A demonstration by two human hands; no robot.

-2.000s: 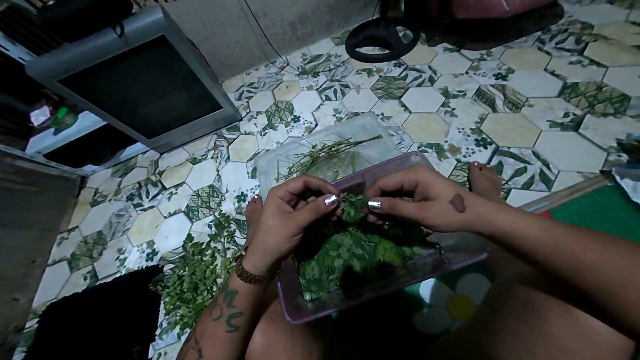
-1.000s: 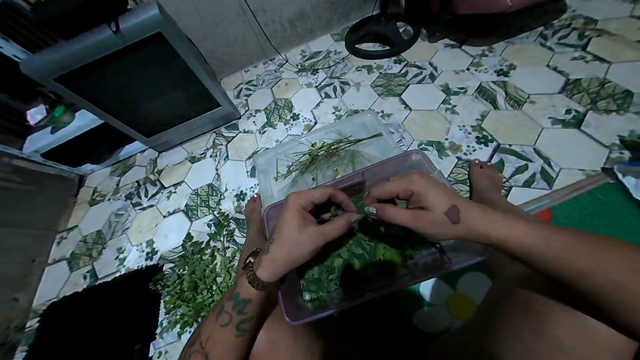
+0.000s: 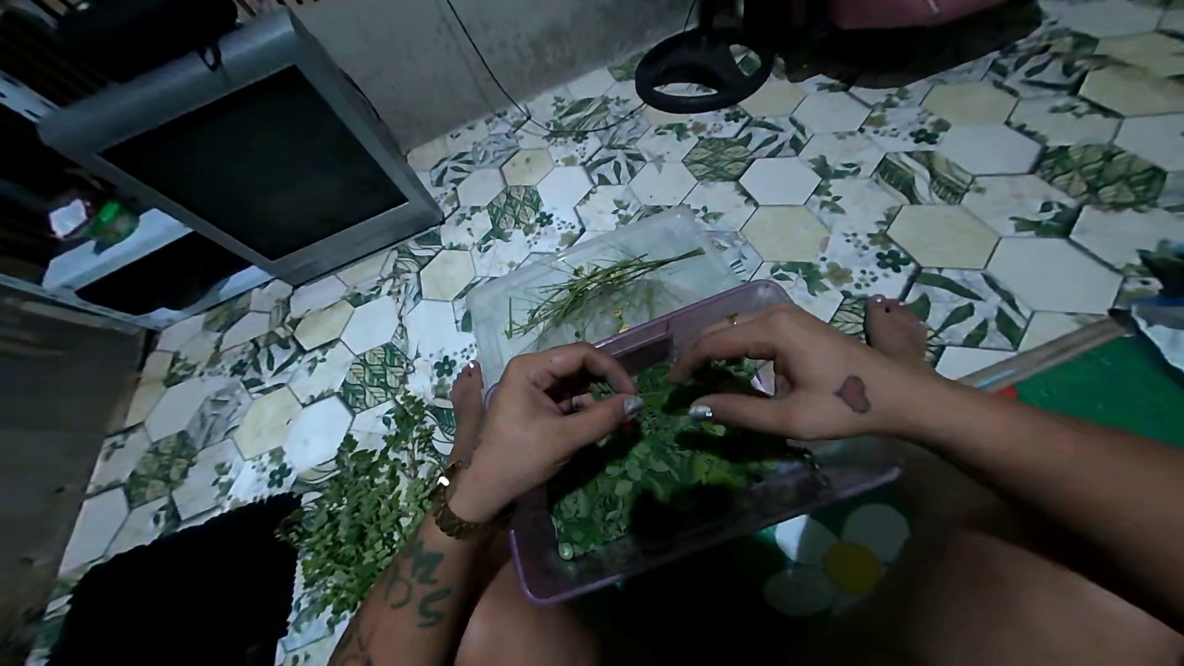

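A purple-rimmed plastic tub point(image 3: 592, 587) holds a heap of small green leaves point(image 3: 638, 481). My left hand point(image 3: 564, 407) hovers above the tub's left part, thumb and forefinger nearly together; a thin stem may be between them, but this is too dark to tell. Over the right part is my right hand point(image 3: 768, 370), its thumb and fingers apart above the leaves, with no clear hold on anything. Beyond the tub lies a translucent lid point(image 3: 504, 305) with bare green stems point(image 3: 601, 282) on it. Leafy sprigs point(image 3: 370, 509) lie on the floor left of my left forearm.
A grey television point(image 3: 268, 157) stands at the left on a white stand point(image 3: 83, 264). Black cloth or a similar dark thing point(image 3: 185, 592) lies at the lower left. A black ring-shaped base point(image 3: 703, 74) is on the tiled floor point(image 3: 786, 231) at the back. Green matting point(image 3: 1091, 388) is at the right.
My hands met at the fingertips over the tub in the earlier frames; now there is a gap between them. The right thumb and fingers have spread.
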